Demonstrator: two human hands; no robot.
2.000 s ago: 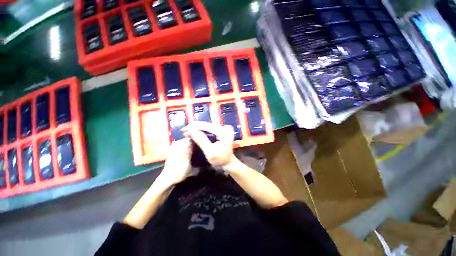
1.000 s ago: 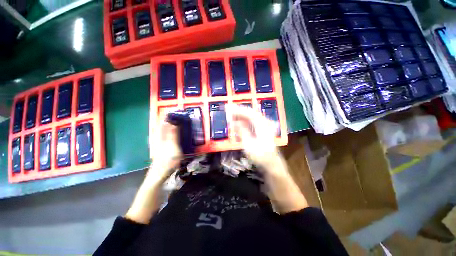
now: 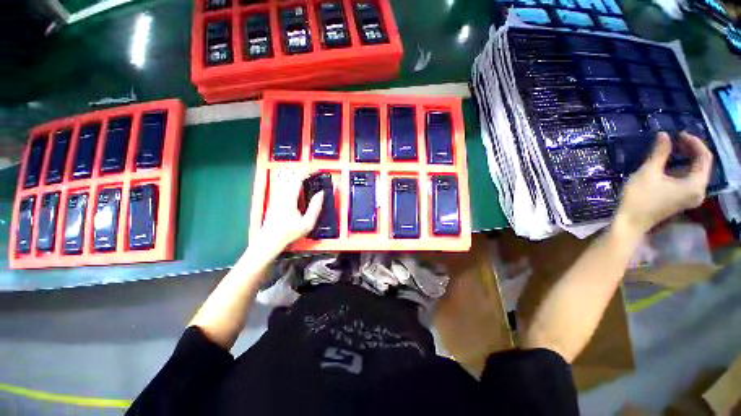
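Note:
The main red foam tray [image 3: 465,175] lies in front of me with dark phone units in its slots. My left hand [image 3: 291,213] is over its lower left, fingers and thumb on a dark phone unit [image 3: 325,213] at the second lower slot. The first lower slot is largely hidden by the hand; its visible upper part is pale. My right hand [image 3: 670,180] reaches over the right side of the black blister tray [image 3: 581,154], thumb and finger curved at dark pieces in its pockets. Whether it grips one cannot be told.
Another filled foam tray [image 3: 172,187] lies at left; stacked foam trays [image 3: 301,71] with phones stand beyond the main one. Pale sheet edges show in the blister stack. Light-blue-filled trays [image 3: 569,16] are behind it. An open carton [image 3: 585,325] stands below the bench at right.
My right hand has moved from the main foam tray to the blister tray. The phone unit in my left hand has come down to the second lower slot. The view has shifted slightly.

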